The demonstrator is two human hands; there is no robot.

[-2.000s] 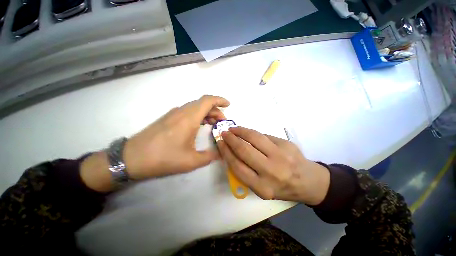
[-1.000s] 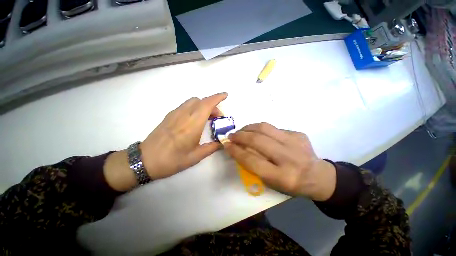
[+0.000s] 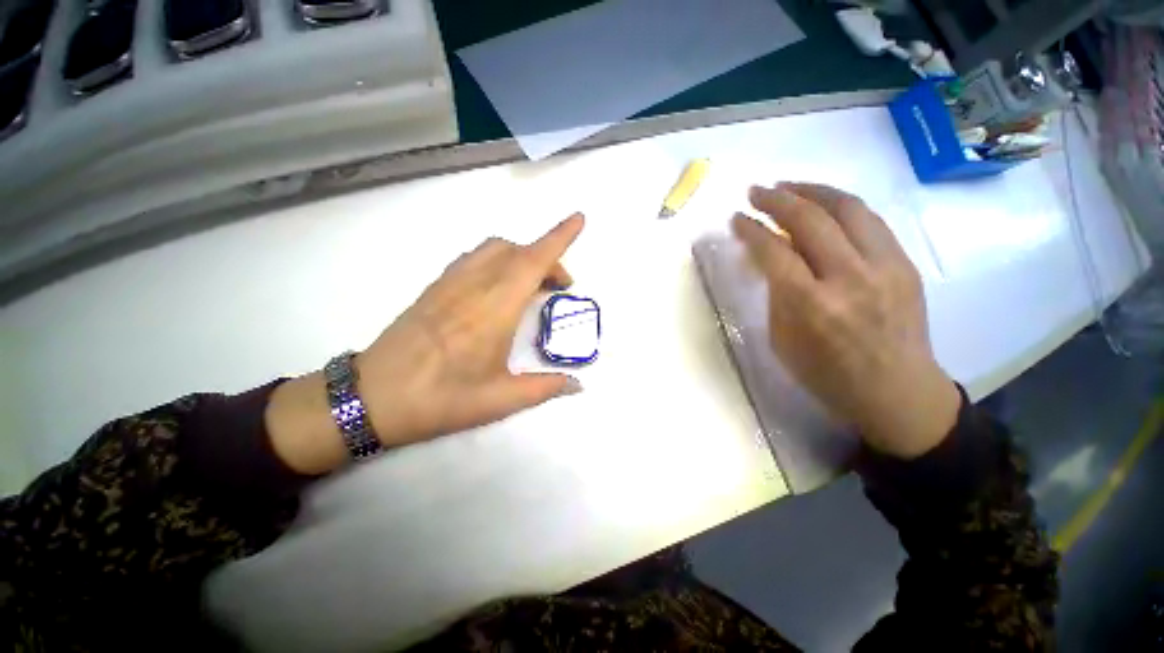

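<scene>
A smartwatch case [image 3: 569, 329] lies on the white bench, its glass showing white reflections inside a dark rim. My left hand [image 3: 440, 332] is open around its left side, with finger and thumb spread above and below it; nothing is gripped. My right hand [image 3: 849, 300] is blurred, well to the right of the watch, with fingers curled. A small orange-yellow patch shows at its fingertips, but whether it holds something is unclear. The orange handle is not otherwise visible. A small yellow tool [image 3: 686, 188] lies on the bench behind the watch.
A clear, flat-looking item with a straight edge [image 3: 743, 351] lies under my right hand. A foam tray [image 3: 345, 96] with dark watches stands back left. A translucent sheet [image 3: 613, 64] lies on the green mat [image 3: 830, 64]. A blue parts box [image 3: 936, 138] stands back right.
My right hand has left the watch and moved right and back. The orange handle no longer shows beside the watch. The watch is now uncovered; my left hand stays around it.
</scene>
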